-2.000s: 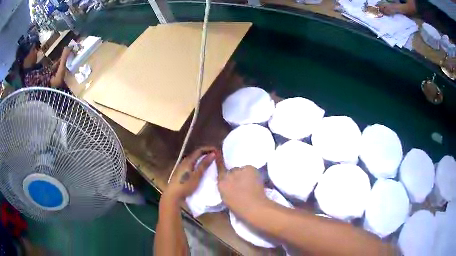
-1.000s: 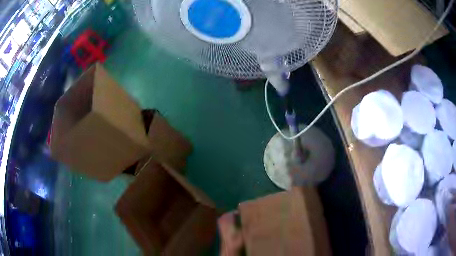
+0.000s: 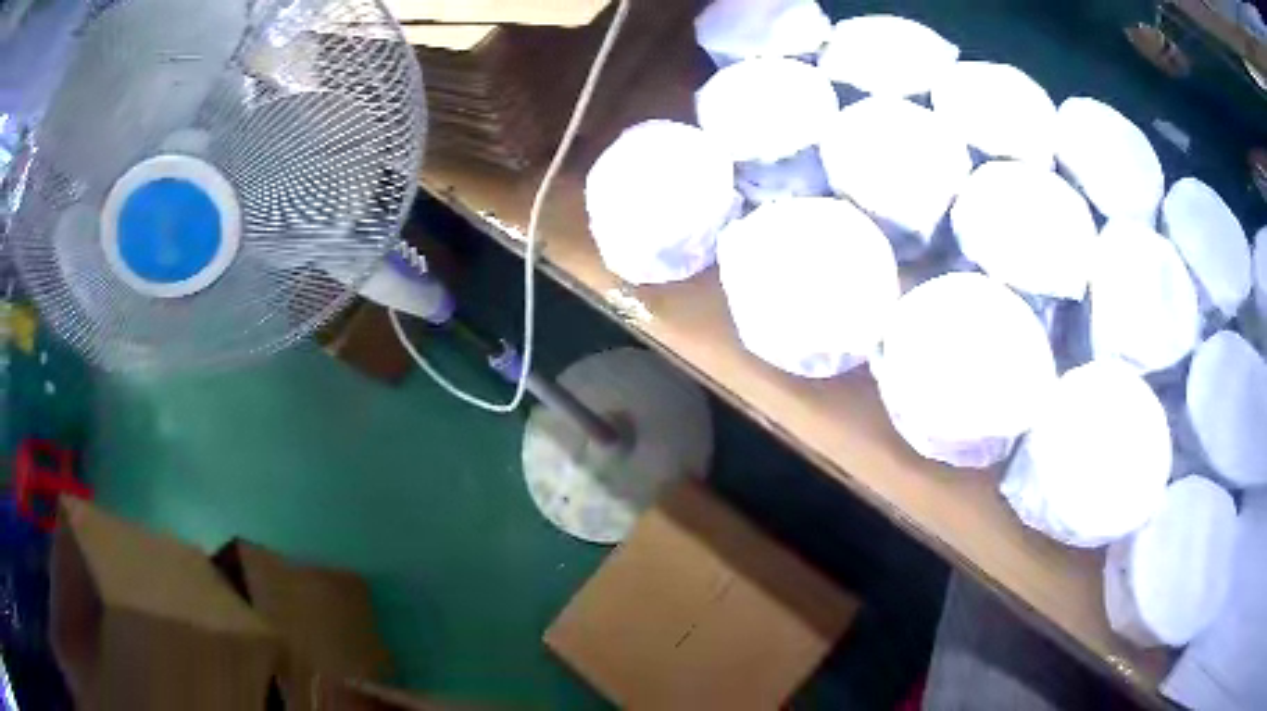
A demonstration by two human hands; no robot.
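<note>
No hand of mine is in the picture. Several wrapped pieces, white round pucks with smooth tops and crumpled paper sides, stand in rows on the tan-covered bench. The nearest at the left end is a wrapped piece close to the bench edge. Another wrapped piece stands to its right, and one more is at the lower right beside white paper sheets. Some pucks appear to stand on others; the lower ones are mostly hidden.
An electric fan with a blue centre stands at left, its round base on the green floor. A pale cable hangs over the bench edge. A carton and open cartons are on the floor. Stacked cardboard lies at the top.
Both hands, seen working on a white piece two seconds ago, are out of view. The view swung down-left to the floor cartons, then back right towards the wrapped pieces.
</note>
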